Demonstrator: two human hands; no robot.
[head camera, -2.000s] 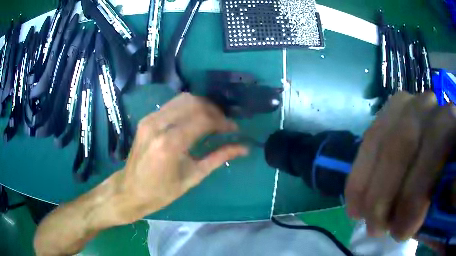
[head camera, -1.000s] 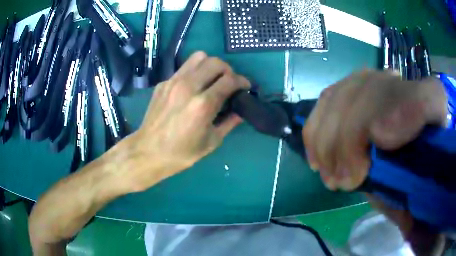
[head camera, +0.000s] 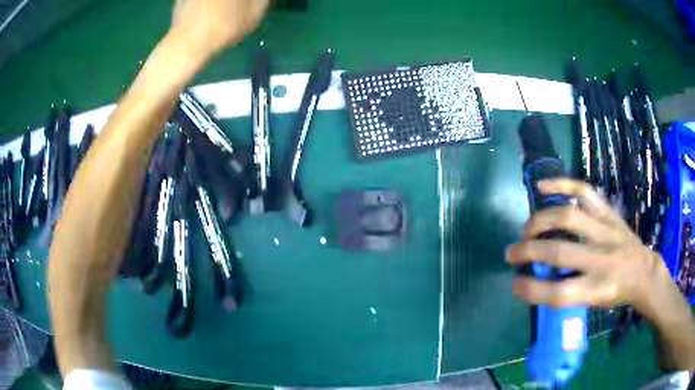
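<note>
My right hand (head camera: 583, 251) is wrapped around the blue-and-black electric screwdriver (head camera: 560, 324) on the right side, its black tip pointing away from me. My left hand (head camera: 221, 19) is stretched out to the far top left, cut off by the picture's edge and blurred, and its fingers are hidden. The small dark holding fixture (head camera: 371, 220) lies on the green mat in the middle with no housing on it. The screw tray (head camera: 417, 108) stands behind it, partly filled with silver screws.
Black handle housings (head camera: 180, 263) with silver strips lie at the left, partly behind my left forearm. Two more (head camera: 261, 137) (head camera: 306, 141) lie left of the screw tray. A row of housings (head camera: 610, 145) lies at the right, beside the blue parts bin (head camera: 678, 198).
My left hand has moved from the middle to the far top left. My right hand has drawn the screwdriver away to the right and turned it upward. The housing at the fixture is gone from there.
</note>
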